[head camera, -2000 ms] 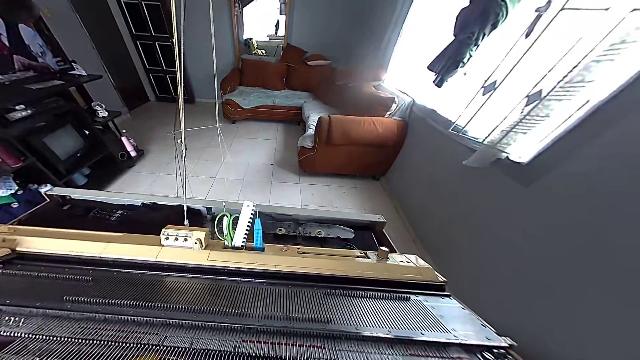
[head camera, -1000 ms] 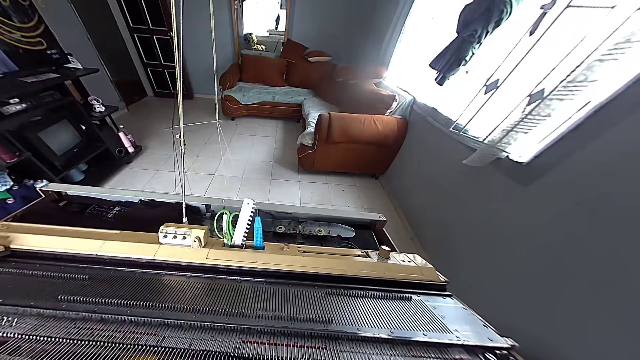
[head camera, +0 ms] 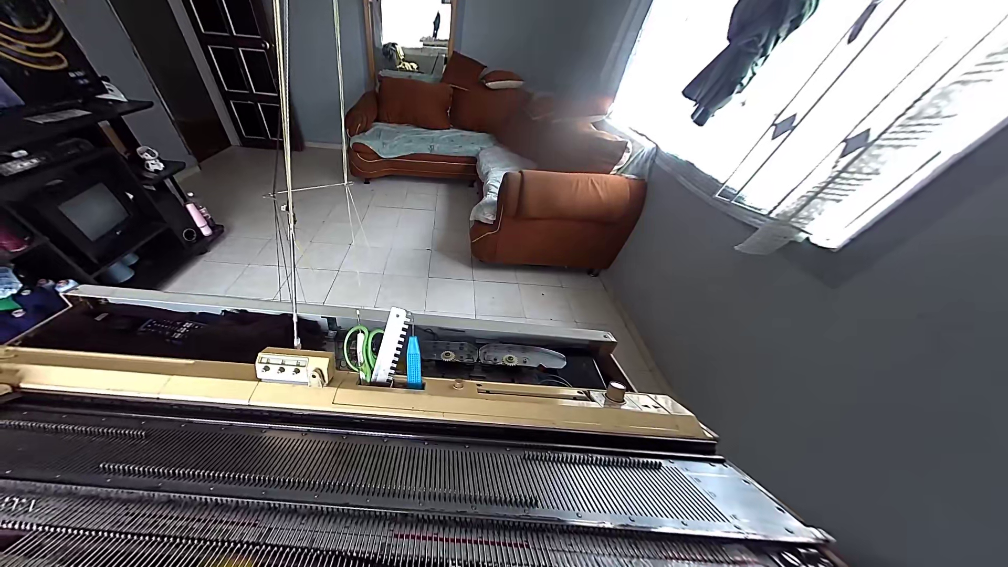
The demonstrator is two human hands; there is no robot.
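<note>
Neither my left hand nor my right hand shows in the head view. Across the lower part lies a knitting machine with a metal needle bed (head camera: pixel 394 472) and a second bed of needles (head camera: pixel 315 535) nearer to me. Its beige rear rail (head camera: pixel 197 386) carries a small counter-like box (head camera: pixel 293 367) with dials. Green-handled scissors (head camera: pixel 362 350), a white toothed comb-like tool (head camera: pixel 390 346) and a blue-handled tool (head camera: pixel 414 362) stand upright in the rail. Yarn strands (head camera: pixel 288 197) run up from behind the box. Dark fabric (head camera: pixel 157 327) lies behind the rail.
An orange sofa (head camera: pixel 559 220) stands beyond the machine on a tiled floor (head camera: pixel 394 268). A black stand with a television (head camera: pixel 90 213) is at the left. A grey wall (head camera: pixel 787 378) and a bright window with a hanging dark garment (head camera: pixel 740 55) are at the right.
A person partly visible at the upper left two seconds ago is out of view. The machine and the tools standing in its rail have not moved.
</note>
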